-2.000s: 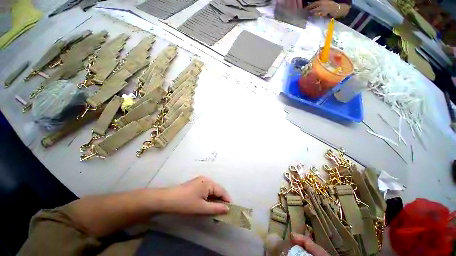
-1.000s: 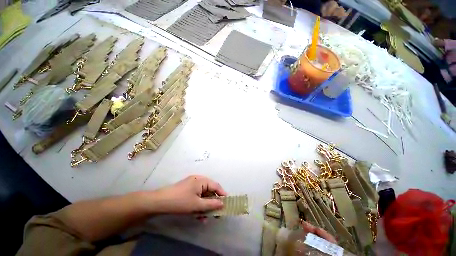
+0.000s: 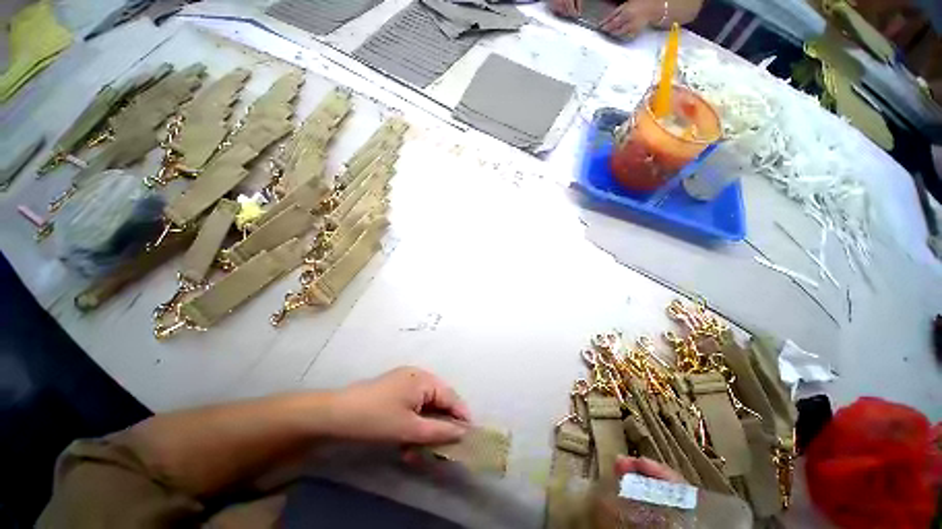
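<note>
My left hand (image 3: 408, 408) pinches a short khaki strap tab (image 3: 477, 449) between thumb and fingers, low at the centre. The tab's ribbed free end points right; its other end is hidden by my fingers. My right hand (image 3: 649, 473), mostly hidden and cut off by the bottom edge, holds a translucent brown glue bottle (image 3: 713, 510) with a white label. The bottle lies almost level, and its left end near the tab is blurred. A pile of strap tabs (image 3: 723, 429) with gold snap hooks lies just beyond the right hand.
Diagonal rows of tabs (image 3: 243, 284) and a clear plastic bag (image 3: 103, 222) lie left. A blue tray (image 3: 713, 219) holds an orange glue pot (image 3: 661, 139). White strips (image 3: 816, 155) lie beyond it. A red plastic bag (image 3: 873, 465) sits right. A person's hands (image 3: 630, 18) show at the top.
The tab, level and ribbed side showing a second ago, now tilts down to the right. The bottle has shifted and turned in my right hand. The camera view has shifted slightly.
</note>
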